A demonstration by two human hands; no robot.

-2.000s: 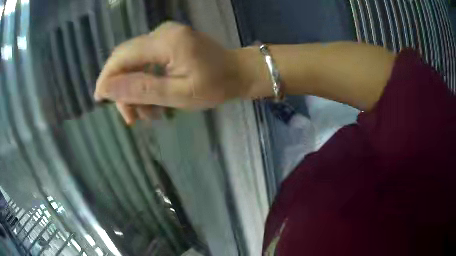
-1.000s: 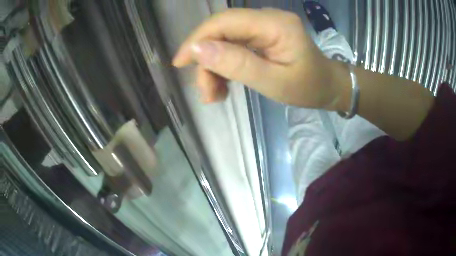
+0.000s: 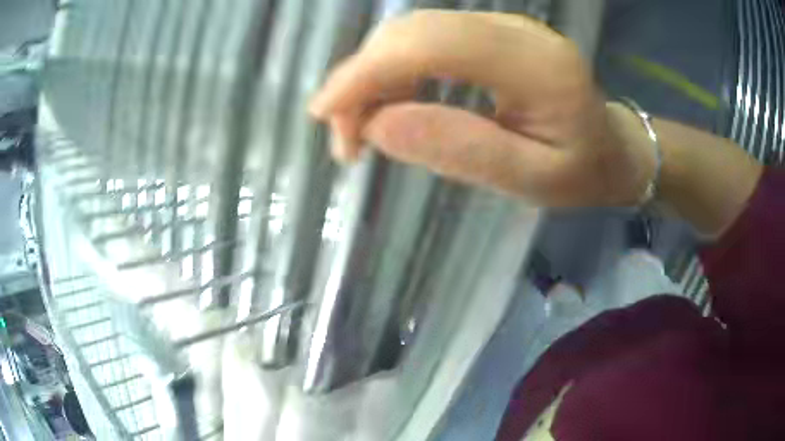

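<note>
My right hand, bare with a silver bracelet, reaches in from the right. Its fingers are bent and its thumb lies below them. The fingertips overlap a shiny silver bar; blur hides whether they touch or hold it. Blurred parallel metal tubes run behind and left of the hand. Whitish cloth lies at the lower ends of the tubes. Pale greenish cloth shows at the upper left. My left hand is out of the picture.
Thin wire prongs and a white-edged wire rack are at the lower left. More metal tubes stand at the far right. A yellow line crosses the grey floor. My maroon sleeve fills the right.
The view has swung over the tubes, and the wire rack and prongs now show at lower left. My right hand has moved right in the picture, its fingers still bent.
</note>
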